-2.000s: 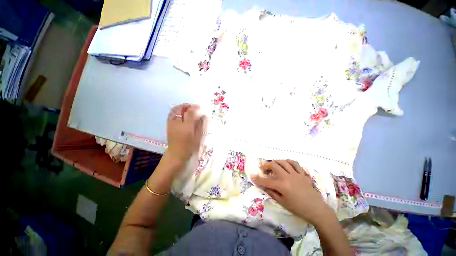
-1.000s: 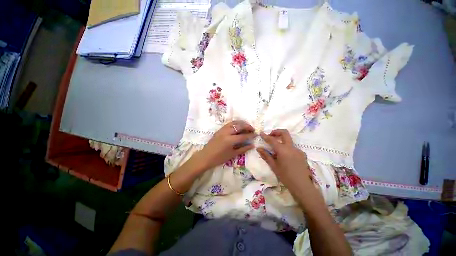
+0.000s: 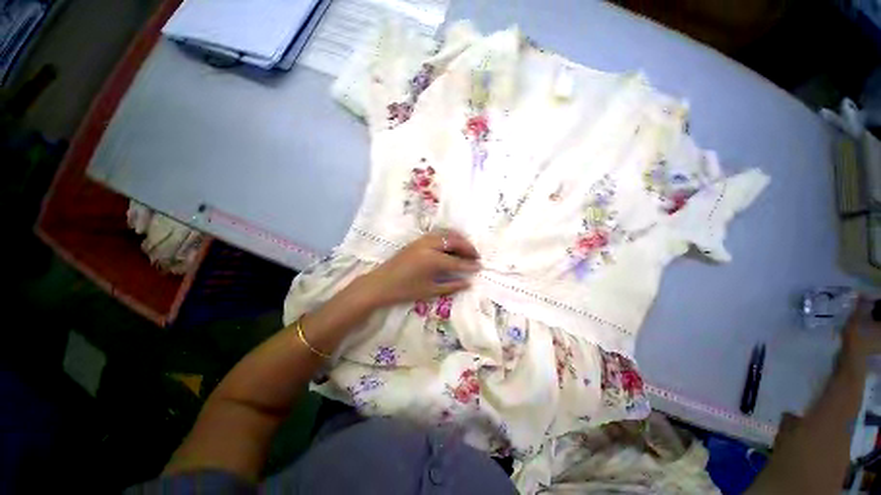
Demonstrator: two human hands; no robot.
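Note:
The cream floral dress [image 3: 522, 222] lies face up on the grey-blue table, bodice away from me and gathered skirt at the near edge. My left hand [image 3: 437, 268] holds the dress at the middle of the waist seam, fingers bent over the cloth. My right hand [image 3: 863, 334] is at the far right edge of the picture, partly cut off and blurred, beside a small clear object [image 3: 826, 305]. Whether it grips that object cannot be told. The black thread snips [image 3: 753, 379] lie on the table, left of my right forearm.
A clipboard with papers [image 3: 241, 27] lies at the back left. A red-orange crate [image 3: 106, 266] with cream cloth stands left, below the table. A tape strip [image 3: 261, 235] runs along the near edge. A garment pile [image 3: 618, 459] hangs below it. A grey-tan object [image 3: 858, 208] stands at right.
My right hand has left the waist seam and moved far right to the clear object. My left hand stays at the waist seam. The view has turned and shifted right.

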